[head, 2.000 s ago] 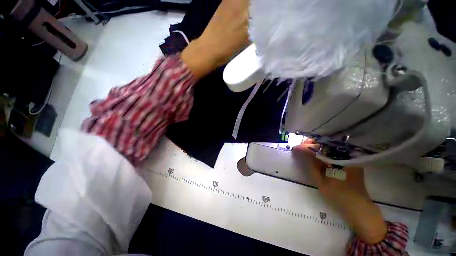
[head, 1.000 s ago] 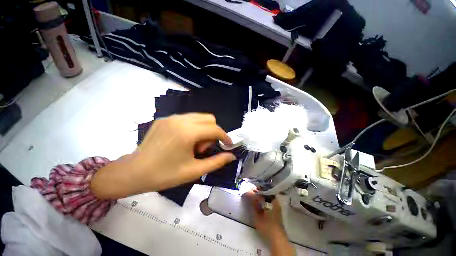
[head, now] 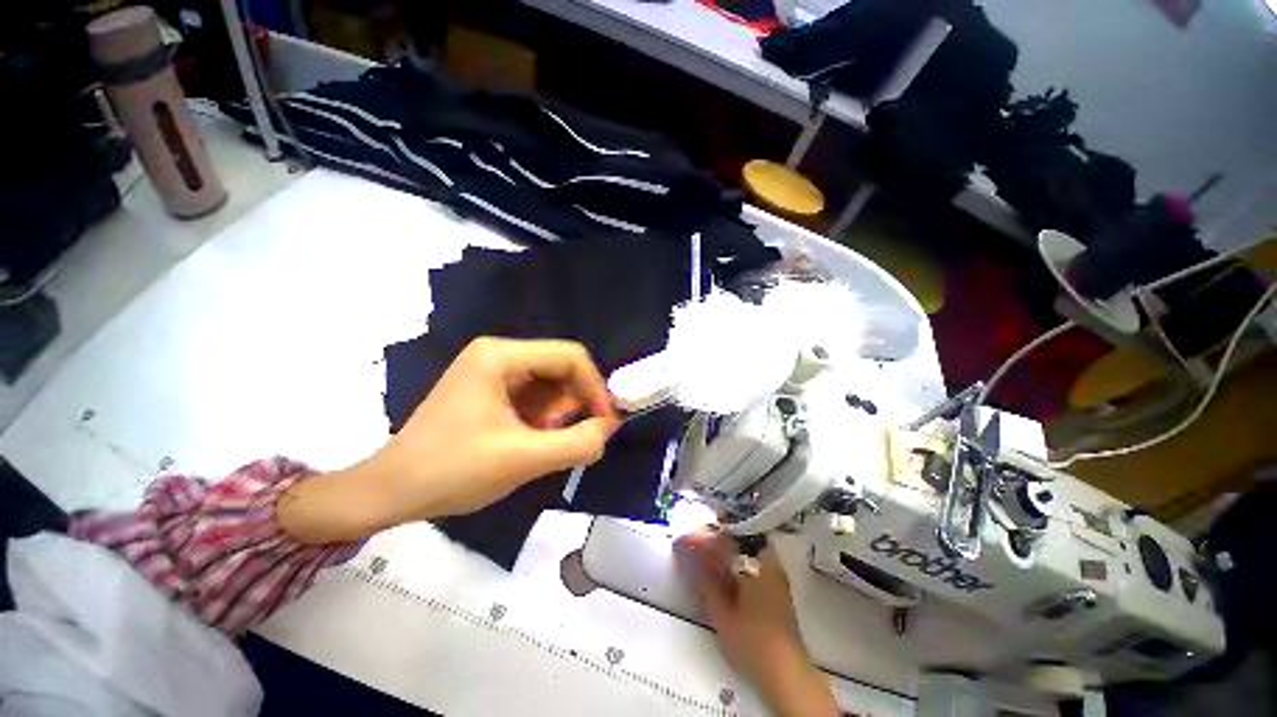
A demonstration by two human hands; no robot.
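Observation:
The black garment panel lies on the white table, its right part running under the sewing machine head. The needle area is brightly lit. My left hand is above the panel, thumb and index finger pinched at the end of a white tab beside the white fluffy bundle. My right hand lies on the machine bed, fingertips close to the needle and partly behind the head. Glare and the head hide whether its fingers grip the cloth.
Black pieces with pale stripes lie along the table's back edge. A pinkish bottle stands at the back left. A thread stand with a white disc is at the right. The ruler scale runs along the near edge.
The view has tilted up from the close view of two seconds ago, showing more table and machine. My left hand has come back from over the cloth and its fingertips have closed. My right hand stays by the needle.

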